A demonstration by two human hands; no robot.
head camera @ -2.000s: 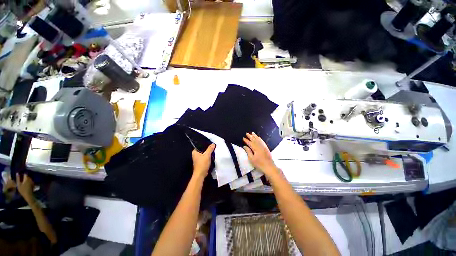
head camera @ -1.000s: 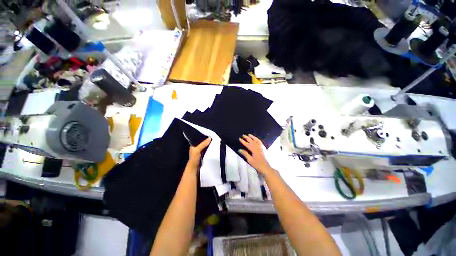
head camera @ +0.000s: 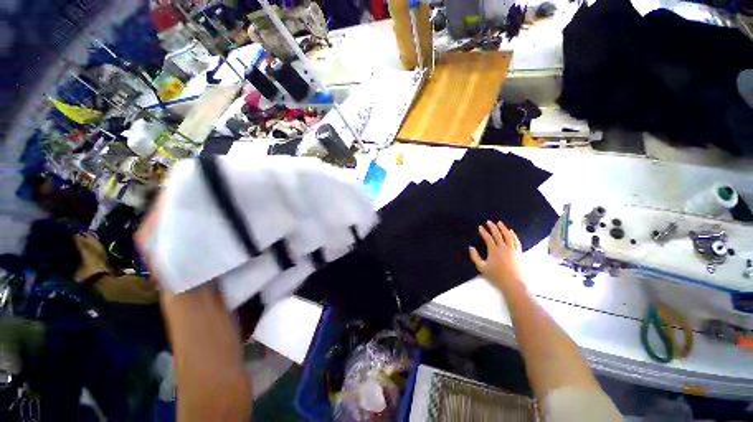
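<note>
A bundle of white pieces with black strips (head camera: 272, 218) is raised at the left, blurred. My left hand (head camera: 150, 239) is at its left edge and holds it; most of the fingers are hidden behind the fabric. Black cut panels (head camera: 462, 218) lie spread on the white sewing table (head camera: 537, 284), partly hanging over its front edge. My right hand (head camera: 499, 254) lies flat on the black panels, fingers spread, holding nothing.
The sewing machine head (head camera: 652, 247) is right of the panels, with green and yellow handled shears (head camera: 658, 334) below it. A wooden board (head camera: 454, 97) is at the back. A blue basket (head camera: 310, 379) with clear bags is below the table edge.
My left hand has lifted the white pieces off the table and moved them left. My right hand has stayed on the black panels. The view has swung left.
</note>
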